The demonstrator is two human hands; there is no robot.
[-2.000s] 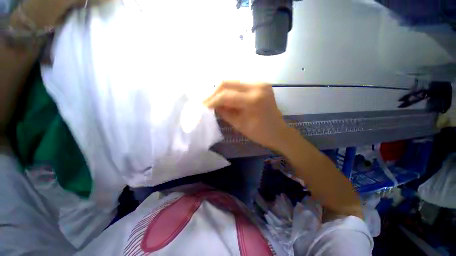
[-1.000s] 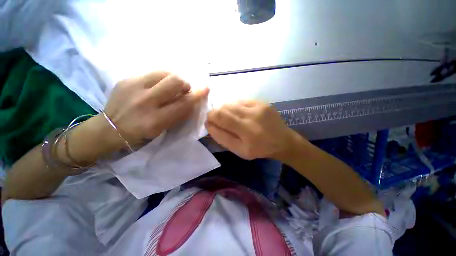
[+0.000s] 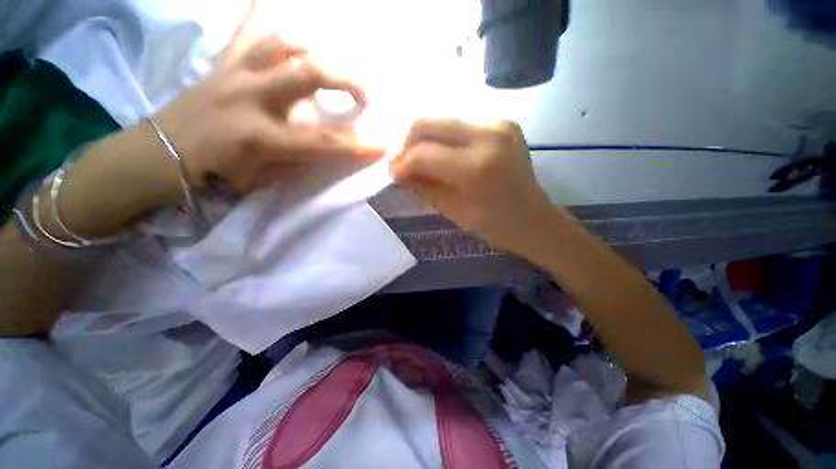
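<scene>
A white garment piece [image 3: 293,266] lies under both hands, and its free corner hangs over the table's front edge. My left hand [image 3: 266,114] is on the cloth, fingers spread, with a fingertip near my right fingertips. My right hand [image 3: 467,174] pinches the cloth's edge between thumb and fingers. A dark green fabric part [image 3: 55,124] lies at the far left. Strong glare hides the cloth beyond my hands.
A dark grey cylinder [image 3: 521,46] stands behind my right hand. A ruler strip [image 3: 632,229] runs along the table's front edge. Thread snips [image 3: 799,172] lie at the right. A blue crate [image 3: 733,321] with red and white pieces stands below right.
Since one second ago my left hand has moved up and away from me, its fingers opening wider. My right hand still pinches the edge. The cloth's corner has shifted slightly.
</scene>
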